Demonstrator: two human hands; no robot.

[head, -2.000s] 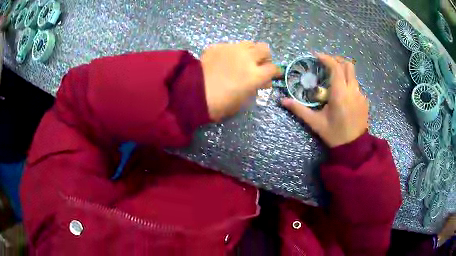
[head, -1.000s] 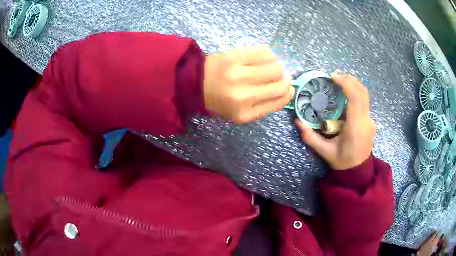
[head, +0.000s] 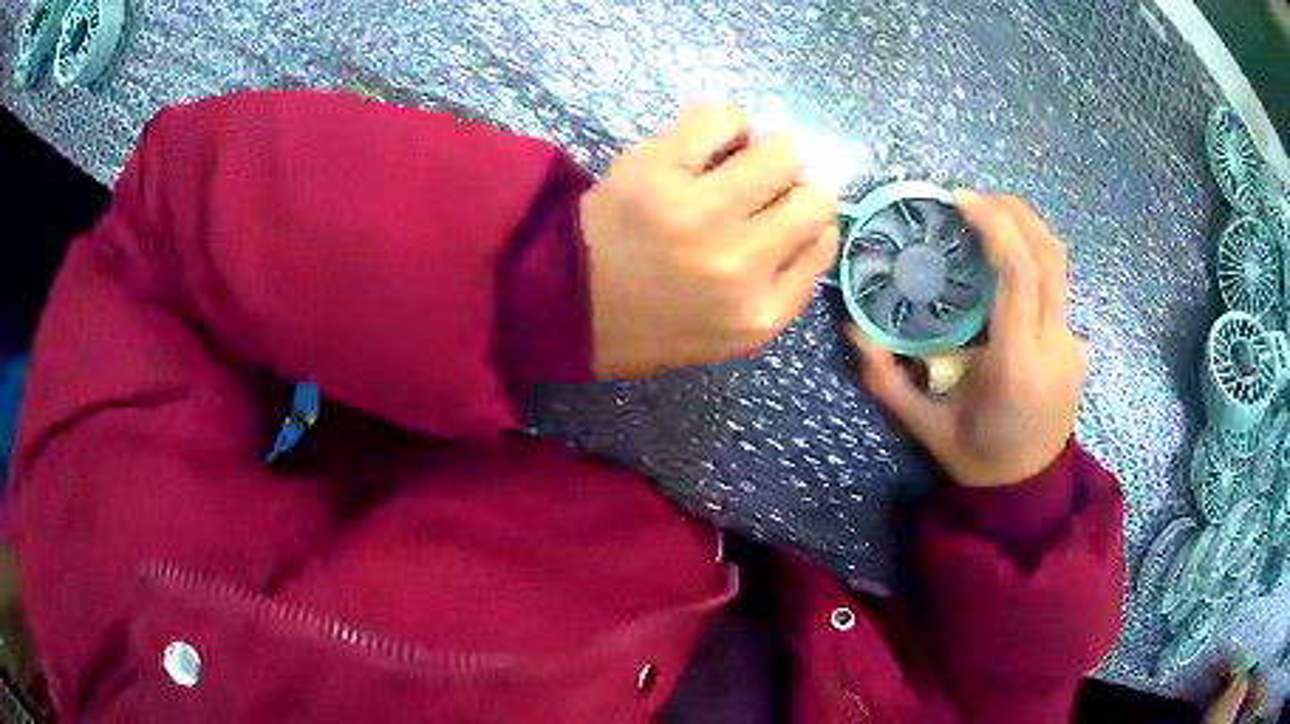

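A round teal fan housing (head: 864, 314) with a grey fan blade wheel (head: 921, 272) inside faces up, right of centre. My right hand (head: 997, 340) grips it from the right, thumb below and fingers above. A small yellowish rounded end of a tool (head: 944, 371) shows between the right thumb and the ring's lower edge. My left hand (head: 715, 241) is closed at the ring's left side, fingertips on the narrow teal neck piece, which they mostly hide. Whether the left hand also holds something small cannot be seen.
Teal spoked fan covers (head: 1248, 265) lie heaped along the right edge. A few teal fan units (head: 91, 40) lie at the top left. Silver bubble foil (head: 679, 453) covers the table, with a pale curved edge at the upper right. Another person's fingers (head: 1234, 702) show at the bottom right.
The fan housing and both hands have shifted slightly right and turned a little. The blade wheel looks sharper than before. The side heaps have shifted in view.
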